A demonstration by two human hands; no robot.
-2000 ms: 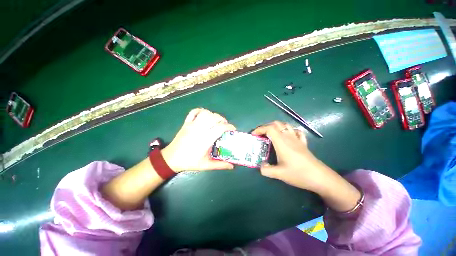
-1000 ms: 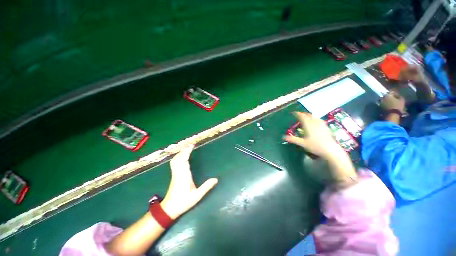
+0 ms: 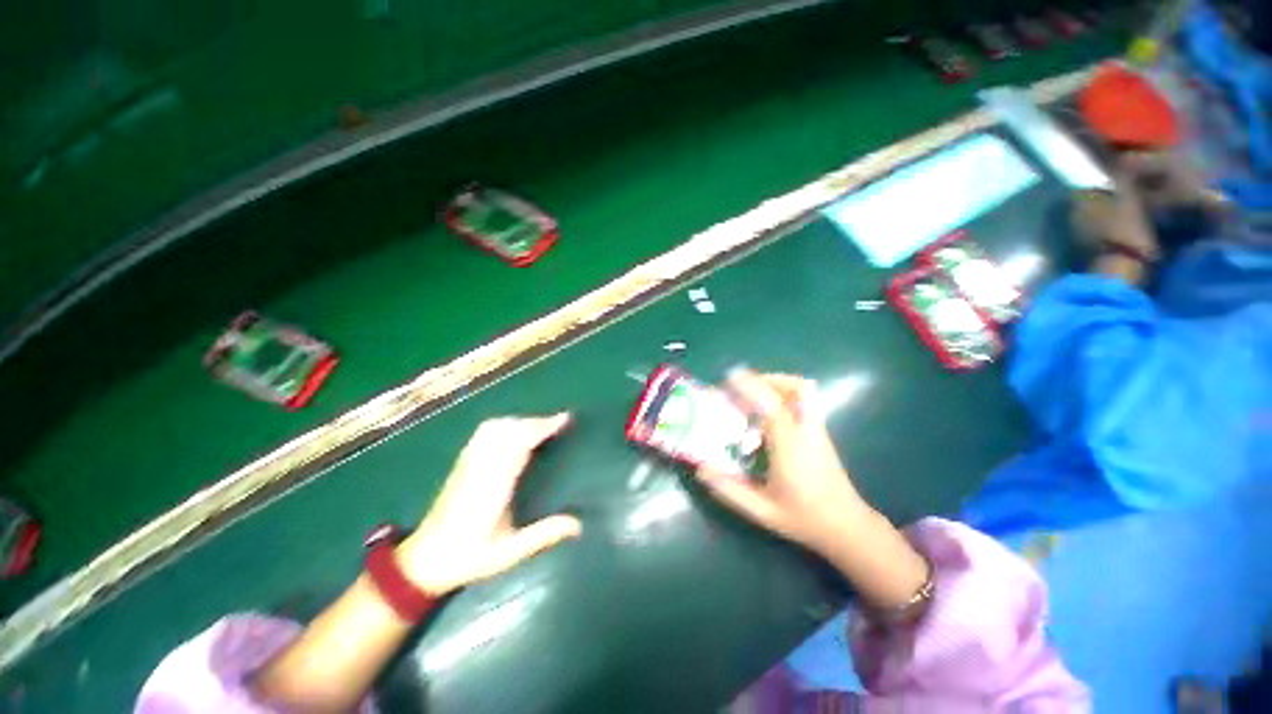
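Note:
A red-rimmed handset [image 3: 691, 421], with green and silver inside, is in my right hand [image 3: 792, 467] over the middle of the bench. My right thumb and fingers grip its right end. My left hand [image 3: 481, 505] is to the left of it, empty, thumb and fingers apart, with a dark red band on the wrist. The tweezers are mostly hidden behind the handset and cannot be made out clearly. Small pale pieces [image 3: 702, 300] lie beyond the handset. The picture is blurred.
Two red handsets [image 3: 951, 324] lie on the bench at right, near a light blue sheet [image 3: 932, 200]. More handsets [image 3: 502, 225] sit on the green conveyor beyond the pale-taped edge [image 3: 460, 371]. A neighbouring person's blue sleeve [image 3: 1137, 391] is at right.
My right hand has taken hold of a handset from the group at right and moved left with it. My left hand stays open. The view has shifted.

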